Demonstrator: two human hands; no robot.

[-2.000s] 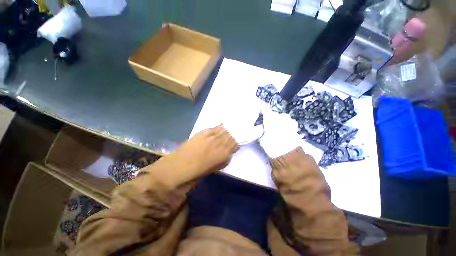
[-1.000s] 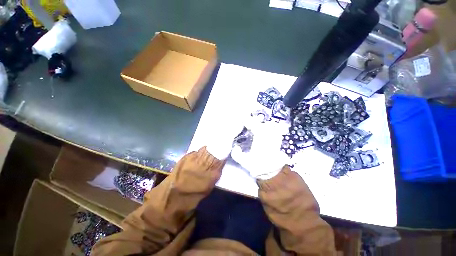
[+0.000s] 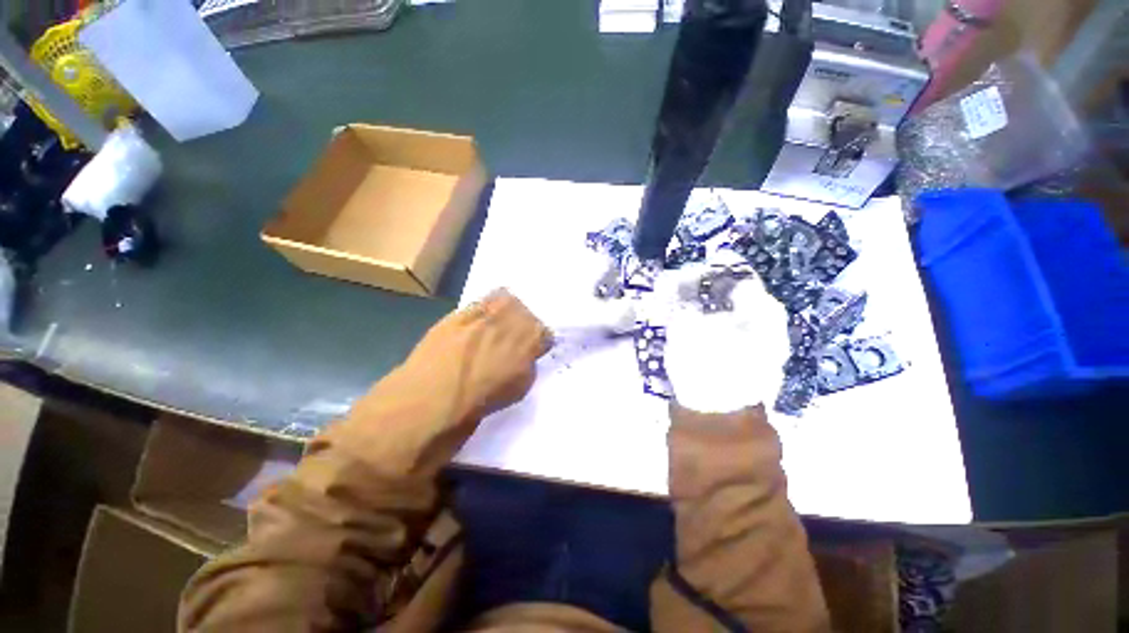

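A pile of black and silver-grey bracket parts (image 3: 802, 254) lies on the white work sheet (image 3: 867, 470). My right hand (image 3: 728, 340), in an overexposed white glove, lies over the pile's near left side; a dark grey part shows at its fingers. My left hand (image 3: 594, 309), in a white glove, blends into the sheet and reaches the pile's left edge near a small silver-grey part (image 3: 609, 282). Its fingers and grip are washed out. A long black tapered tool (image 3: 696, 118) slants down to the pile with its lower end beside my hands.
A shallow cardboard tray (image 3: 436, 229) sits left of the sheet. A blue bin (image 3: 990, 297) stands to the right, with a clear plastic bag (image 3: 1009, 130) behind it. A grey-white box-like device (image 3: 823, 155) is behind the pile. Open cartons (image 3: 142, 569) are below the bench edge at left.
My hands were together over the sheet in front of the pile; my right hand is now over the pile and my left reaches its left edge. The camera view has shifted.
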